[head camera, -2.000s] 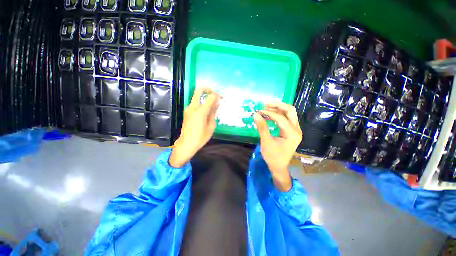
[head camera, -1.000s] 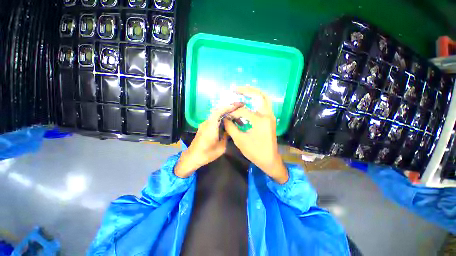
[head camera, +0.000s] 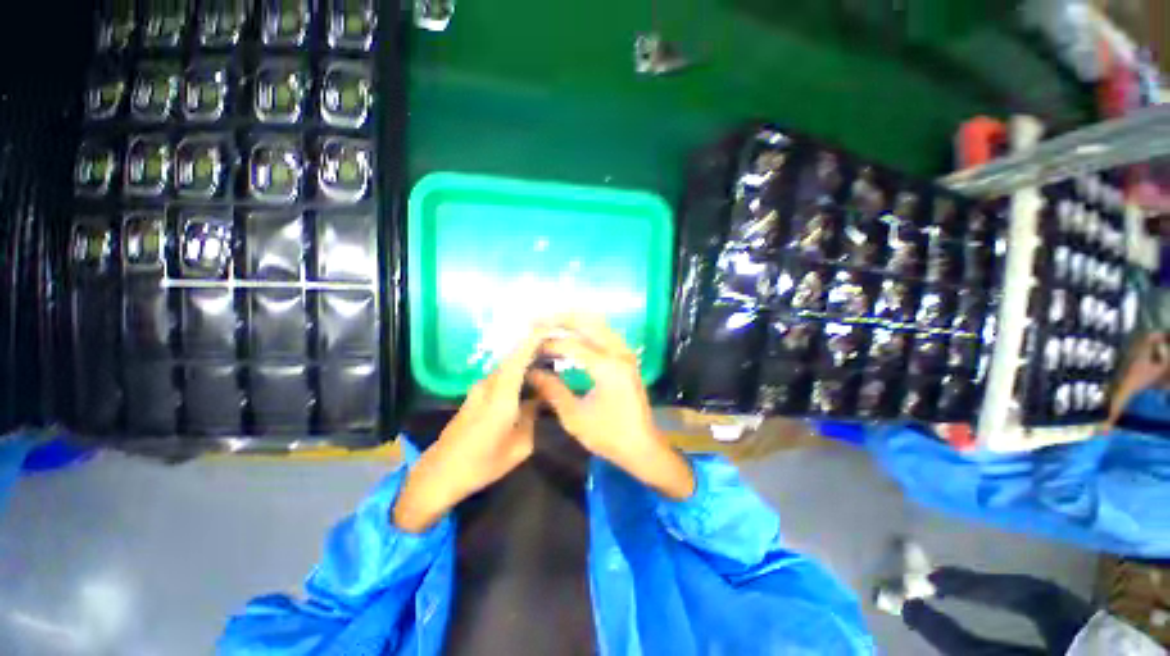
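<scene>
My left hand (head camera: 479, 429) and my right hand (head camera: 608, 399) meet over the near edge of the green parts tray (head camera: 662, 282). Their fingertips close together around a small dark, shiny unit (head camera: 545, 364), mostly hidden by the fingers. Its shape cannot be told. Tiny white parts (head camera: 491, 336) lie in the tray, blurred by glare. On the left, the black blister tray (head camera: 276, 327) holds ringed housings (head camera: 275, 171) in its far rows, with empty pockets nearer me. On the right, the angled black blister tray (head camera: 719, 352) holds irregular glinting pieces (head camera: 847, 296).
Loose shiny units (head camera: 660, 54) lie on the green bench (head camera: 539, 122) behind the trays. Stacked black trays stand at far left. A white frame (head camera: 1011, 295) and another filled tray (head camera: 1085, 308) stand at right. A person's blue sleeve (head camera: 1014, 481) is at lower right.
My hands came together from apart over the tray and now stay joined. The view has shifted right and forward, showing loose units, another tray and a person at right.
</scene>
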